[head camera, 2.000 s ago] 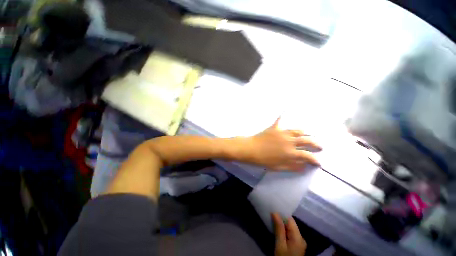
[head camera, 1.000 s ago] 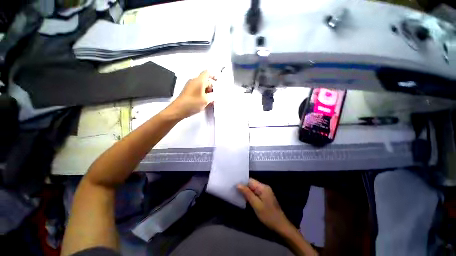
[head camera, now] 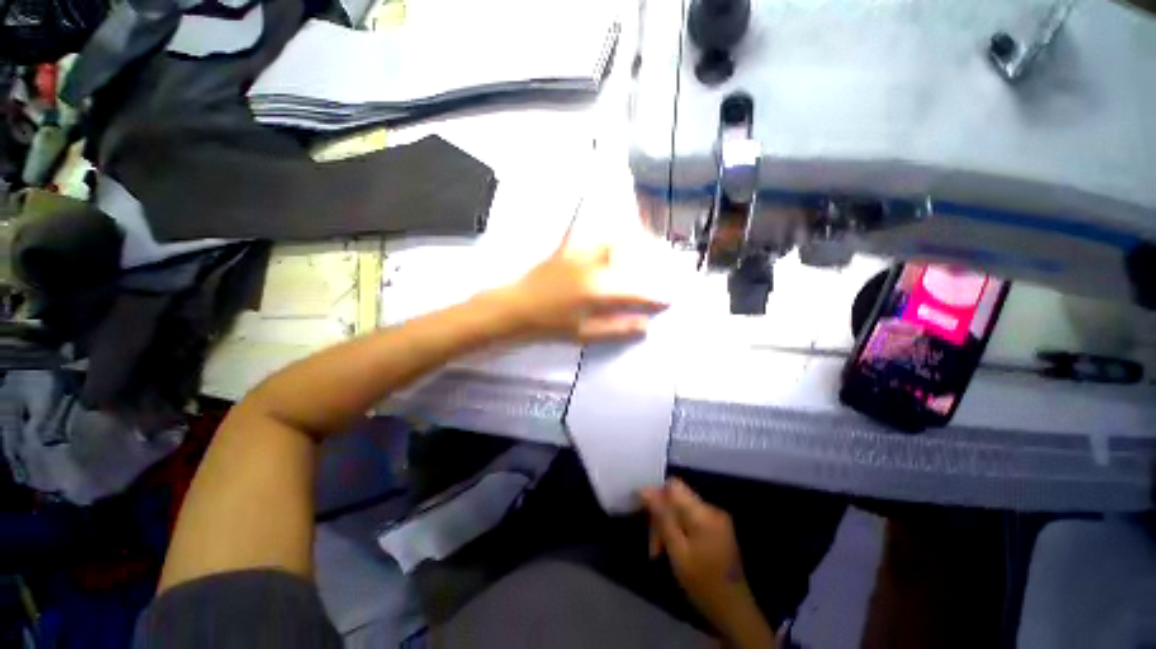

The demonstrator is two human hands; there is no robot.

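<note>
A pale white-grey fabric strip (head camera: 624, 412) with a thin dark edge runs from beside the machine's needle area down over the table's front edge. Its lower end is angled. My left hand (head camera: 586, 298) lies on the strip, fingers spread, just left of and below the needle area. My right hand (head camera: 695, 535) pinches the strip's lower end below the table edge. The white sewing machine (head camera: 913, 114) with a blue stripe stands above right. The strip's upper end is washed out by the bright light.
A dark grey fabric piece (head camera: 317, 193) lies at left, with a stack of white pieces (head camera: 431, 70) behind it. A lit smartphone (head camera: 929, 342) and a slim black tool (head camera: 1090, 368) lie right. A printed ruler (head camera: 811, 446) runs along the front edge. Cloth is heaped at far left.
My left hand has moved down the strip towards me and right, and now lies flatter on it. My right hand still holds the lower end. The camera view has shifted slightly.
</note>
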